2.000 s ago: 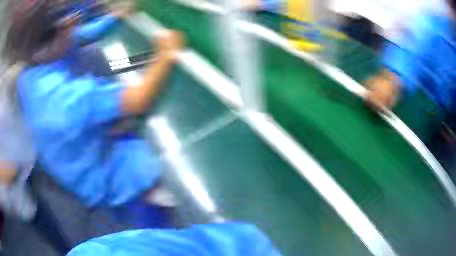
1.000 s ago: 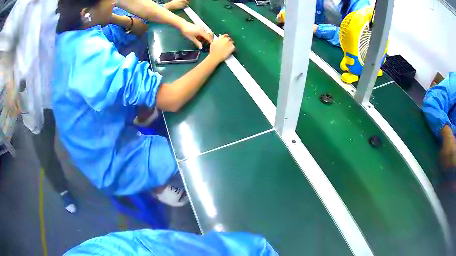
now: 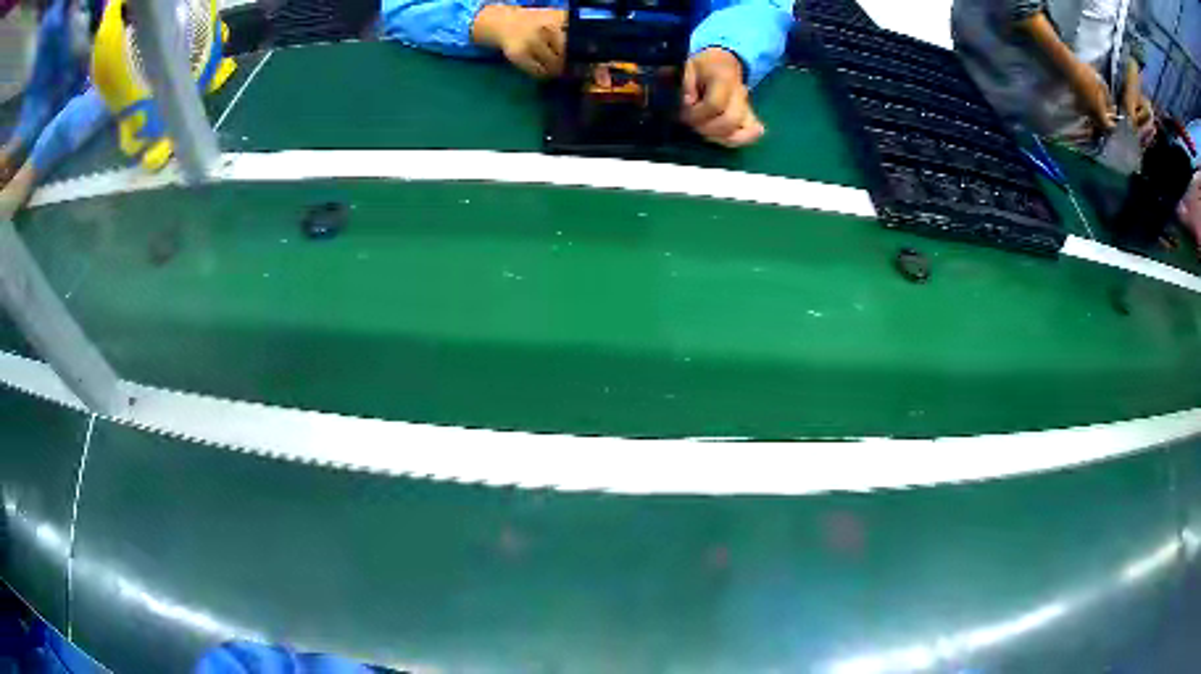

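Note:
Neither of my hands is in the picture. Only a bit of blue cloth (image 3: 283, 658) shows at the bottom edge, left of the middle. The near green bench top (image 3: 435, 553) lies in front of me. Beyond it, small round black parts lie on the green conveyor belt (image 3: 593, 290): one at the left (image 3: 323, 220), one at the right (image 3: 911, 265), and fainter dark ones near both ends. Across the belt, a person's two hands (image 3: 718, 99) are at a black fixture (image 3: 619, 86) with an orange-copper patch.
White rails (image 3: 527, 461) border the belt. A grey-white upright (image 3: 59, 323) stands at the left. A yellow-and-blue fan (image 3: 138, 79) is at the far left. Black pocketed trays (image 3: 935, 132) lie right of the fixture, partly over the far rail. Another person (image 3: 1040, 66) stands at the far right.
The view has swung right, from the left neighbour and phone to the opposite worker, fixture and trays. The yellow fan now shows at the left. Blur hides detail in the oldest frame.

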